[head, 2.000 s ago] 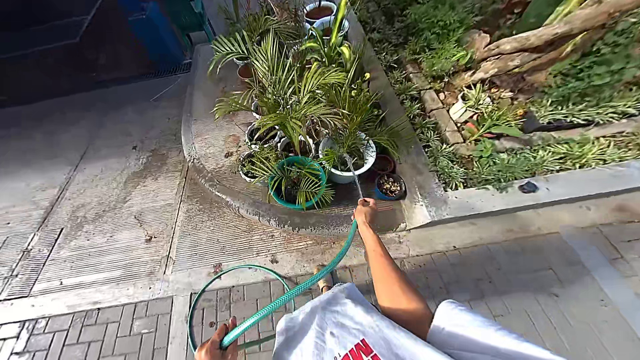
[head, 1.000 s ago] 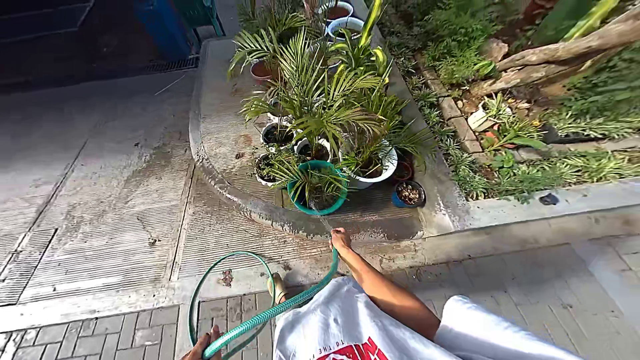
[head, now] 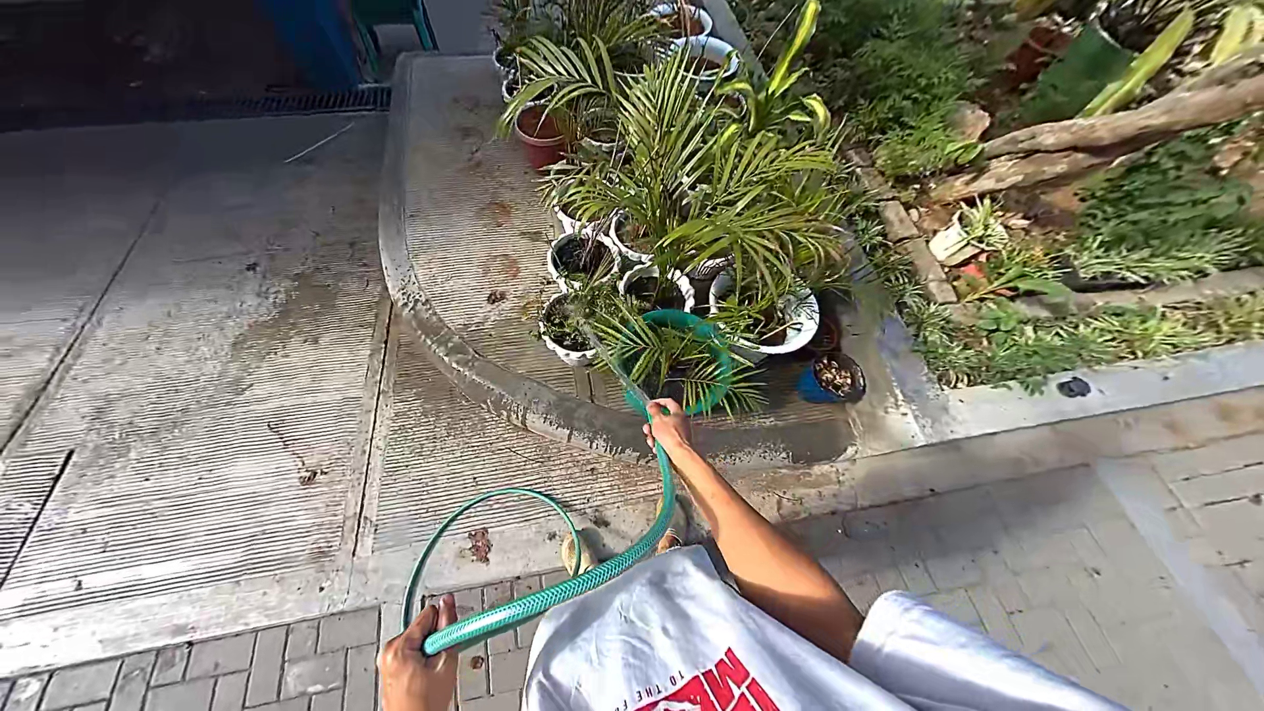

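Observation:
A green braided garden hose runs between my hands, with a loop of it low on the left. My right hand grips its front end, and water sprays from there up and left toward the potted plants. My left hand is closed around the hose at the lower left. Just beyond my right hand stands a green pot with a small palm. Left of it is a small white pot with a leafy plant; a wide white pot stands to its right, and a blue pot farther right.
More potted palms crowd the raised concrete slab, whose curved curb lies ahead of my feet. A garden bed with a driftwood log is at the right. A metal drain grate crosses the driveway at the upper left.
The water stream, earlier aimed at the white pot and then the green pot, now points left toward the small white pot. The view has shifted, and the pots appear farther right than two seconds ago.

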